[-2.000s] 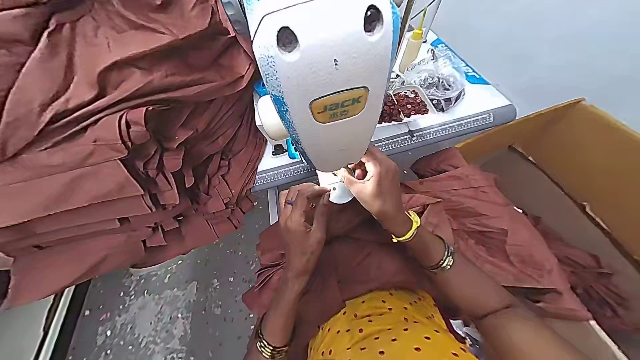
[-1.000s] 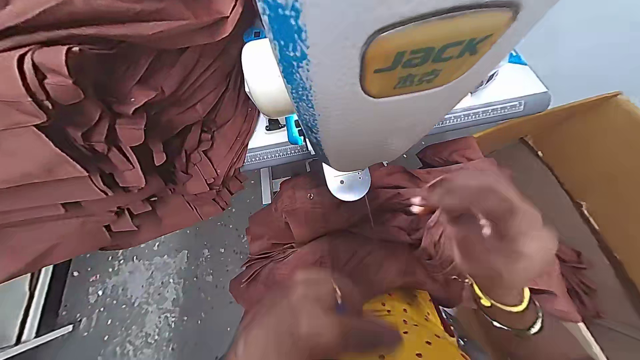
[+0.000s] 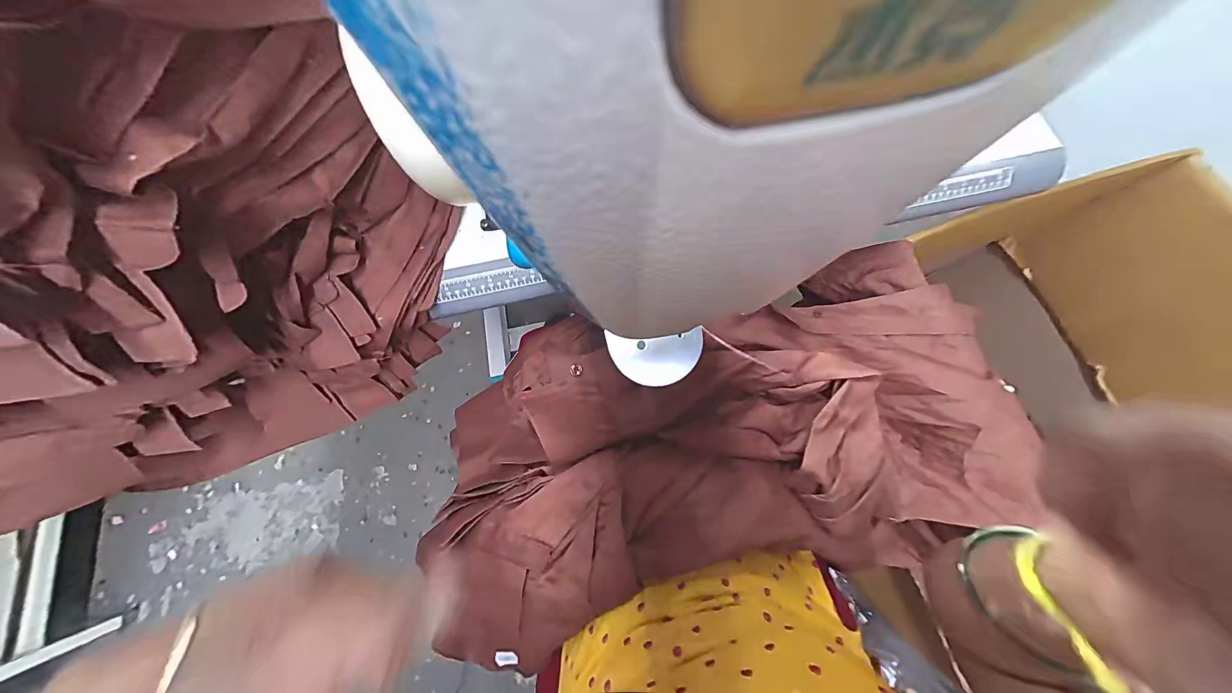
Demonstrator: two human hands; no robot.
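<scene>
The white and blue head of a Jack sewing machine (image 3: pixel 654 173) fills the top middle, with a round white part (image 3: pixel 656 356) at its lower end. Beneath it, brown fabric (image 3: pixel 712 481) lies bunched over the lap, and a small button (image 3: pixel 577 370) shows on it. My left hand (image 3: pixel 308 626) is a blur at the lower left, apart from the machine. At the right edge my right hand (image 3: pixel 1145 491), also blurred, is beside the fabric, with bangles on its wrist. Whether either hand holds anything cannot be told.
A large stack of brown fabric pieces (image 3: pixel 221 241) stands at the left. An open cardboard box (image 3: pixel 1136 289) is at the right. A machine bed edge with a ruler scale (image 3: pixel 491 286) passes behind the machine head. Speckled grey floor (image 3: pixel 260 520) shows at the lower left.
Both hands were together at the machine's lower end; they have moved apart, left hand to the lower left, right hand to the right. The view has moved much closer to the machine head.
</scene>
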